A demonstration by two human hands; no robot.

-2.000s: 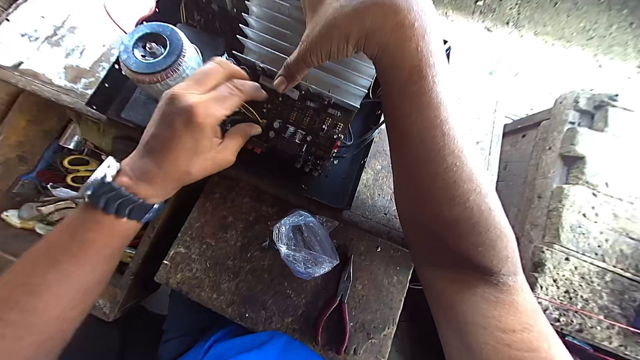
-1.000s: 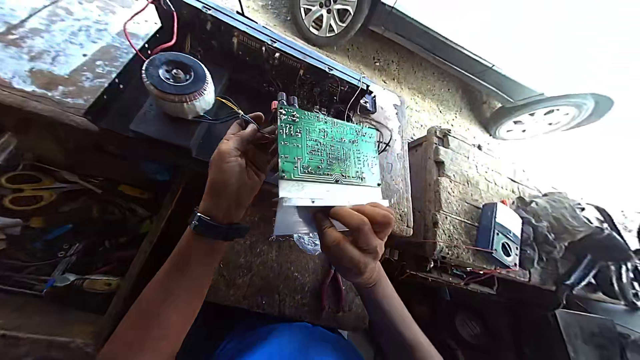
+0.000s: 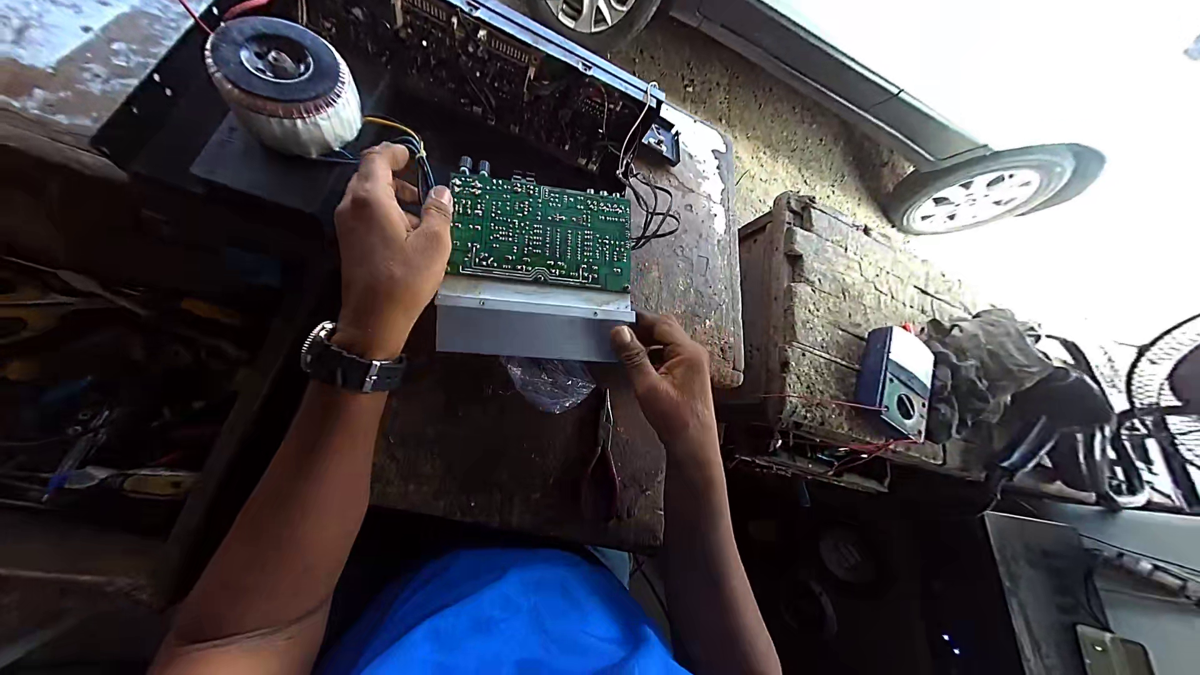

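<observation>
A green printed circuit board [image 3: 544, 232] faces up with its solder side, joined along its near edge to an aluminium heatsink [image 3: 530, 328]. My left hand [image 3: 394, 234] grips the board's left edge, beside a bundle of thin wires [image 3: 417, 150]. At the heatsink's right end, my right hand [image 3: 666, 370] pinches the metal between thumb and fingers. Behind them lies an open black equipment chassis [image 3: 469, 70] with more circuitry. A toroidal transformer [image 3: 283, 86] sits at its left.
Below the heatsink are a clear plastic bundle [image 3: 551, 382] and pliers with dark red handles [image 3: 601, 469] on the wooden bench [image 3: 450, 469]. A multimeter [image 3: 897, 382] rests on a worn block at right. Tools fill a dark compartment at left. A car wheel [image 3: 980, 197] shows beyond.
The board and heatsink, lower in the chassis two seconds ago, have been lifted and turned to show the green solder side. My right hand has moved to the heatsink's right end. The view has shifted.
</observation>
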